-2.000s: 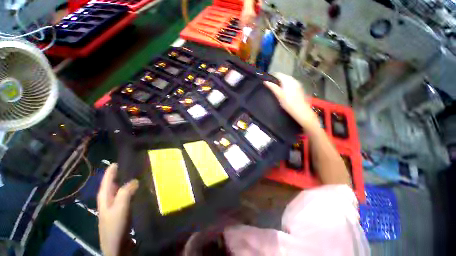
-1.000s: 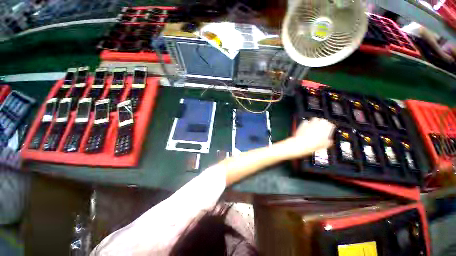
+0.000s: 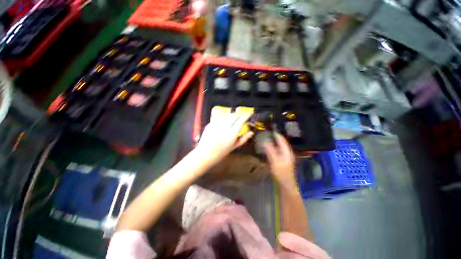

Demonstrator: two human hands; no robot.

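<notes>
A black foam-lined tray point(image 3: 316, 119) with two rows of slots sits on a red tray point(image 3: 198, 119) in front of me. Phones lie back up in its slots, such as a phone point(image 3: 263, 82) in the far row. My left hand point(image 3: 218, 137) is over the near row, against yellow cards point(image 3: 242, 111) and partly covering them; blur hides whether it grips one. My right hand point(image 3: 279, 158) has its fingers around the lower end of a dark phone point(image 3: 262, 135) with a gold camera ring, at the near row between the hands.
Another black tray point(image 3: 113, 124) with phones lies on the left, with bare foam at its near end. Blue test pads point(image 3: 83, 191) are at lower left. A blue plastic stool point(image 3: 349, 164) stands at right. A red tray point(image 3: 151, 15) and grey machines point(image 3: 354, 55) are beyond.
The view has swung right from the test pads to the right-hand tray. My left hand has left the other black tray and is at the yellow cards; my right hand has come into view at a phone.
</notes>
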